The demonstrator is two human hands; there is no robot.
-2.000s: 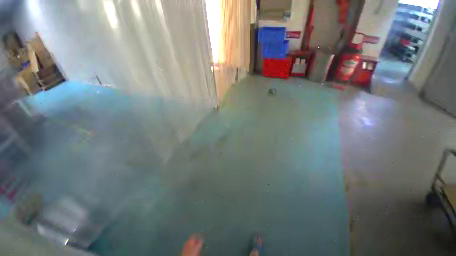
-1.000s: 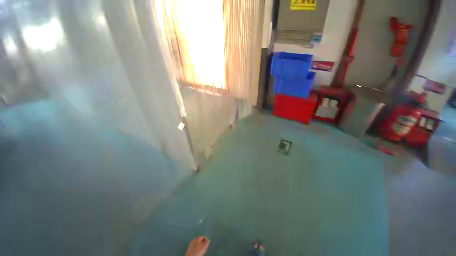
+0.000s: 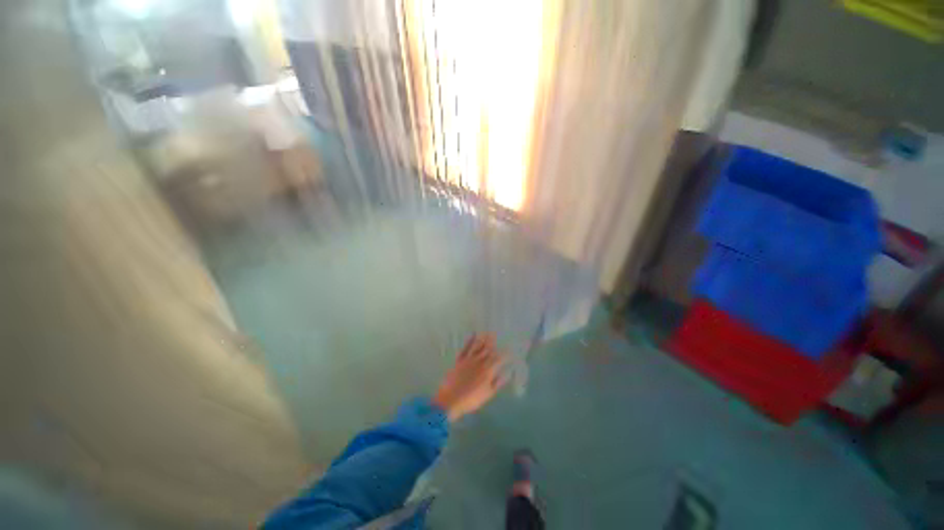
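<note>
A clear strip curtain (image 3: pixel 455 259) hangs in front of me across a passage, blurred, with bright light behind part of it. My left hand (image 3: pixel 476 375), in a blue sleeve, reaches in from the lower left to the lower part of the strips. Its fingers are extended and it holds nothing that I can see. Whether it touches the strips is too blurred to tell. My right hand is not in view.
Blue crates (image 3: pixel 789 248) stand on a red crate (image 3: pixel 761 362) against the wall at the right. A foot (image 3: pixel 523 468) shows on the green floor (image 3: pixel 621 445). A small dark object (image 3: pixel 691 509) lies at the bottom edge. Blurred brownish shapes show behind the curtain.
The view has moved closer to the curtain and crates, which now look larger. My left arm has come into view, stretched forward to the strips.
</note>
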